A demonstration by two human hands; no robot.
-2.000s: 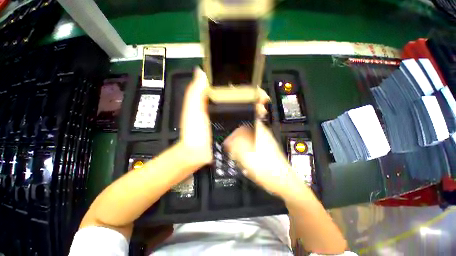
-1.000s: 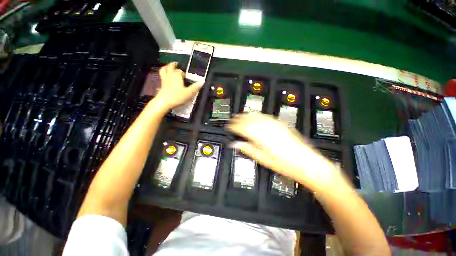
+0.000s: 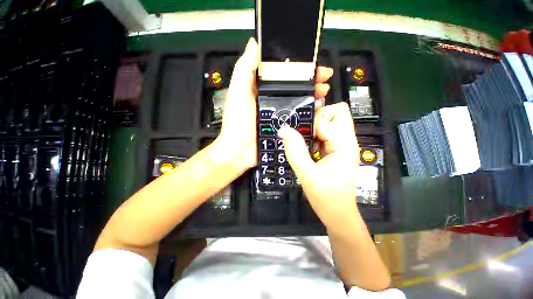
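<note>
An opened flip phone point(image 3: 286, 70) is held upright in front of me, over the foam phone tray point(image 3: 175, 135). Its dark screen has a gold rim and is cut off by the top edge. A black keypad point(image 3: 273, 159) with white digits and green and red call keys lies in its lower half. My left hand point(image 3: 238, 120) holds the phone from its left side, with fingertips showing beyond the right side. My right hand point(image 3: 327, 157) has its thumb on the keypad below the round navigation key; its other fingers are curled at the phone's right edge.
Folded phones point(image 3: 361, 96) with orange-gold spots sit in several tray pockets. Blue-grey piles with white tops point(image 3: 459, 140) stand at the right, near red edges. Glossy black blister trays point(image 3: 58, 152) are stacked at the left. A white rail point(image 3: 374, 23) runs behind.
A second ago my hands were apart over the tray; now both are at the opened phone, held close to the camera. The view has shifted, and the opened phone at the back left no longer shows.
</note>
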